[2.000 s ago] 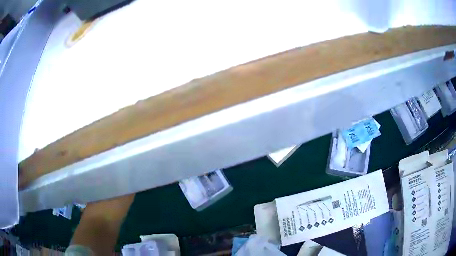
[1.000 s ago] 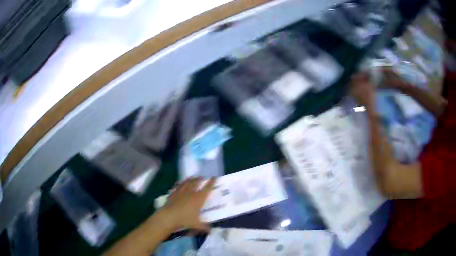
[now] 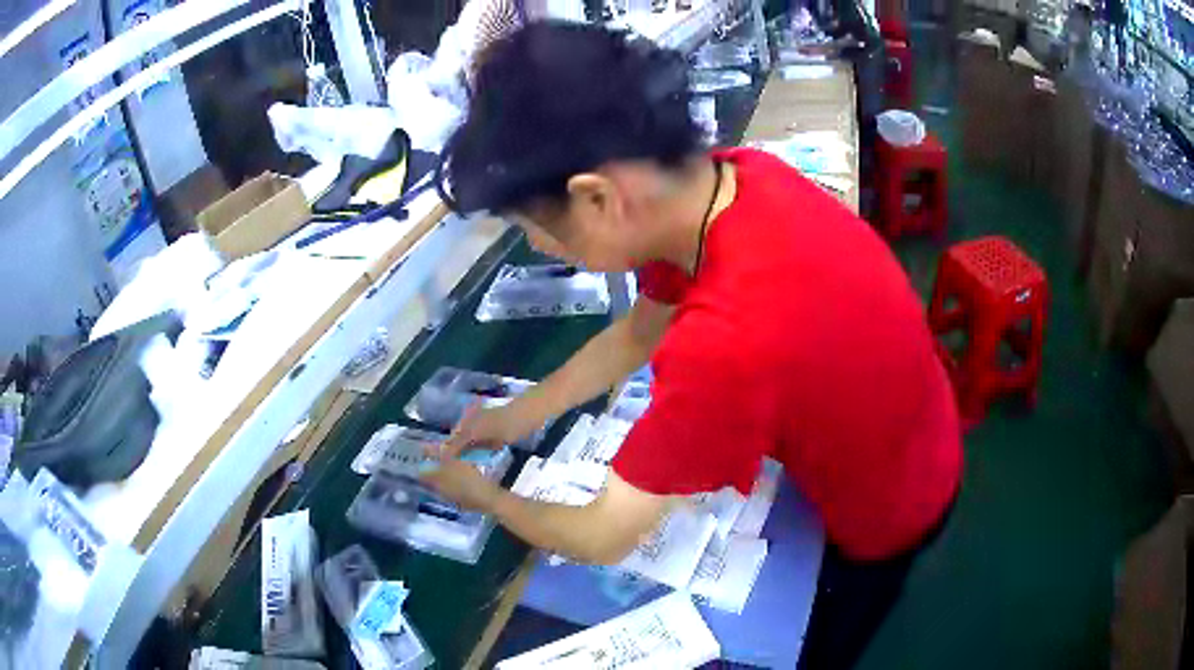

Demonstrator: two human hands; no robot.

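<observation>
Neither of my hands is in view. Nearest me, a white printed carton (image 3: 629, 641) lies at the bottom edge, partly cut off. On the green belt, a translucent tray (image 3: 343, 576) has a light-blue packet (image 3: 381, 607) on its near end. A printed carton on a tray (image 3: 287, 589) lies to its left, and another carton (image 3: 249, 660) is cut off at the bottom edge.
A co-worker in a red shirt (image 3: 799, 340) leans over trays (image 3: 419, 517) on the belt, both hands on them. Cartons (image 3: 720, 556) lie on the blue mat. A wood-edged shelf (image 3: 197, 484) runs left; red stools (image 3: 991, 308) stand right.
The view has swung right and up from shelf and belt to the co-worker and aisle. The bare hand that was on a white carton a second ago is out of view.
</observation>
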